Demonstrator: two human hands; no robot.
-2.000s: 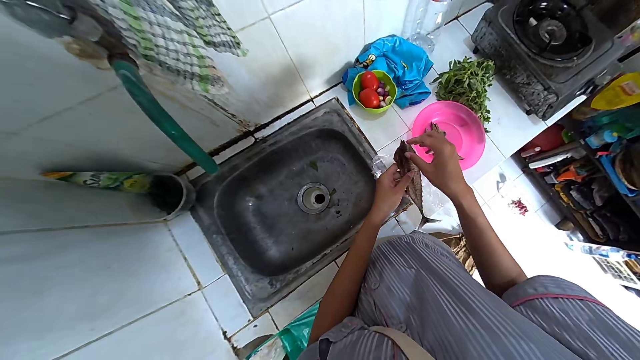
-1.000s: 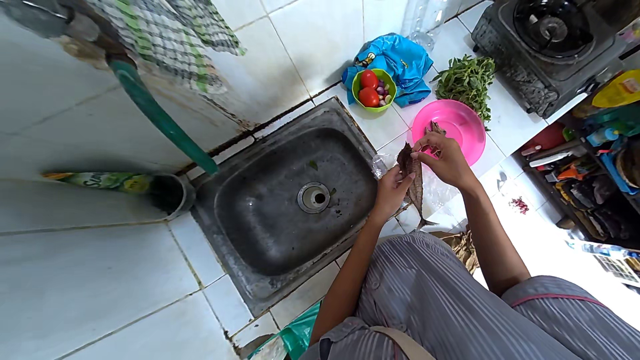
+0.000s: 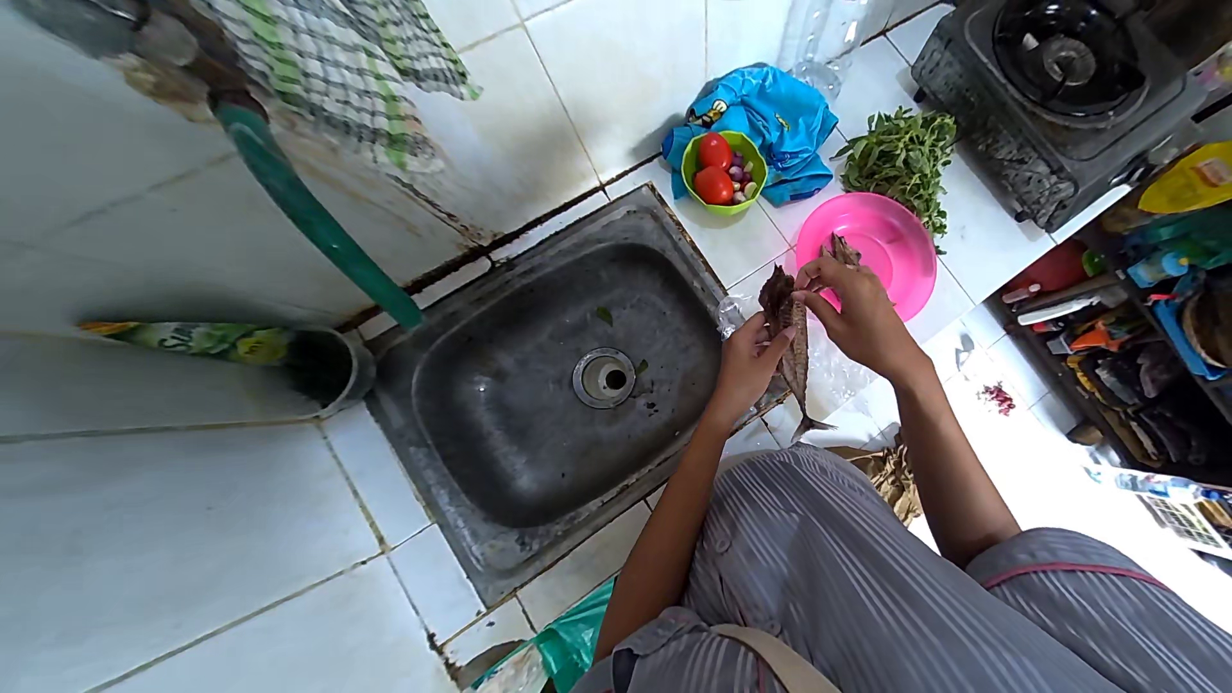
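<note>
A brown dried or smoked fish (image 3: 795, 358), its forked tail hanging down, is held at the right edge of the sink. My left hand (image 3: 750, 364) grips its body from the left. The fingertips of my right hand (image 3: 851, 306) pinch at the fish's upper part, where the flesh looks dark and split. Behind my right hand is a pink plastic plate (image 3: 890, 241), with another piece of fish (image 3: 843, 252) at its near left edge. Clear plastic (image 3: 835, 371) lies beneath the hands.
A metal sink (image 3: 539, 385) with leaf bits lies left of the hands. A green bowl (image 3: 689, 171) holds tomatoes and shallots beside a blue bag (image 3: 789, 120). Leafy greens (image 3: 895, 168) lie near a gas stove (image 3: 1020, 125). A green hose (image 3: 313, 217) hangs over the sink's left corner.
Both hands stay near the same spot. The fish, mostly hidden behind my hands two seconds ago, now shows more of its body, and its dark upper part is spread wider.
</note>
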